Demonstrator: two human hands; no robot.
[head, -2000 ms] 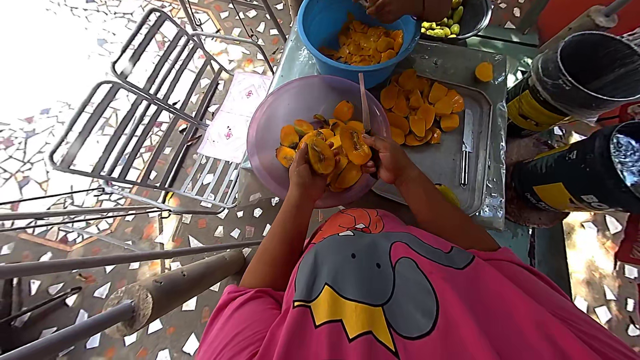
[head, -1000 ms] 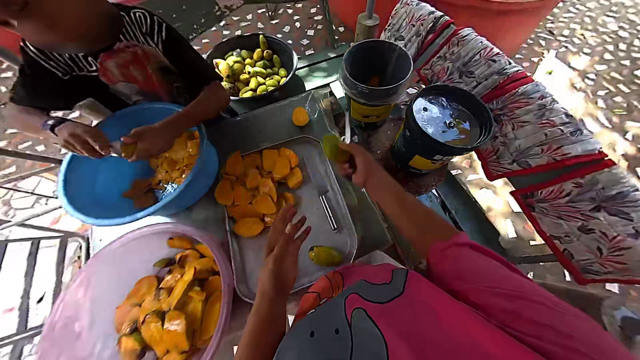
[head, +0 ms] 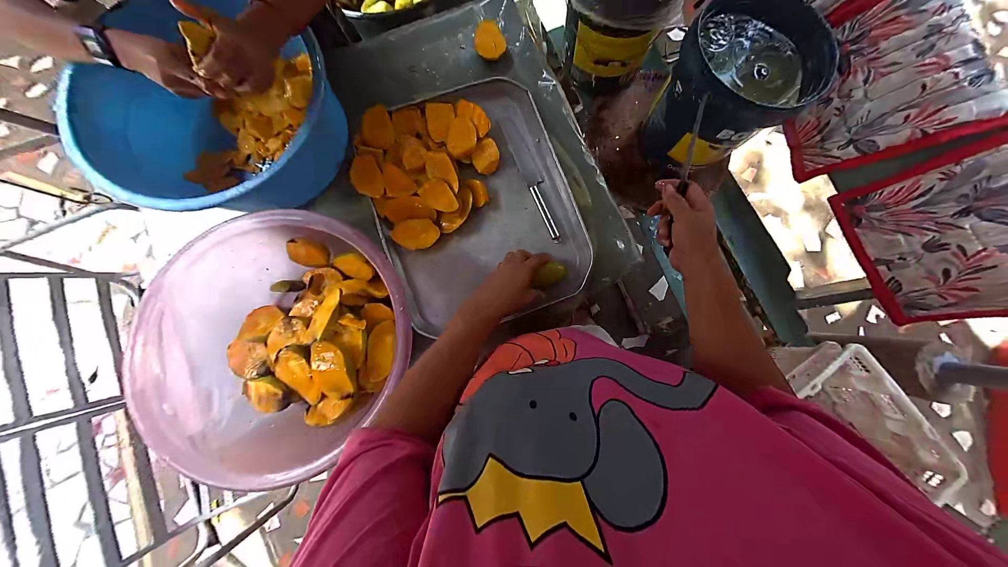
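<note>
My left hand (head: 516, 282) rests on a green mango (head: 550, 273) at the near right corner of a metal tray (head: 480, 276). My right hand (head: 683, 213) grips a knife (head: 695, 138) by its handle, blade pointing away, near a dark bucket of water (head: 752, 59). Orange mango slices (head: 429, 169) lie on the tray's far left part, and a second knife (head: 543, 206) lies on its right side. Left of the tray, a pink basin (head: 189, 315) holds more cut mango pieces (head: 315, 339).
A co-worker's hands (head: 213, 59) hold a mango piece over a blue basin (head: 331, 142) with orange pieces. One slice (head: 491, 39) sits on the table beyond the tray. Another dark bucket (head: 610, 47), cloths with red edging (head: 929, 228) and a white plastic basket (head: 882, 417) are at the right.
A second ago my left hand was raised with spread fingers above the tray's near edge; now it is on the mango there. The green piece near my right hand then no longer shows there.
</note>
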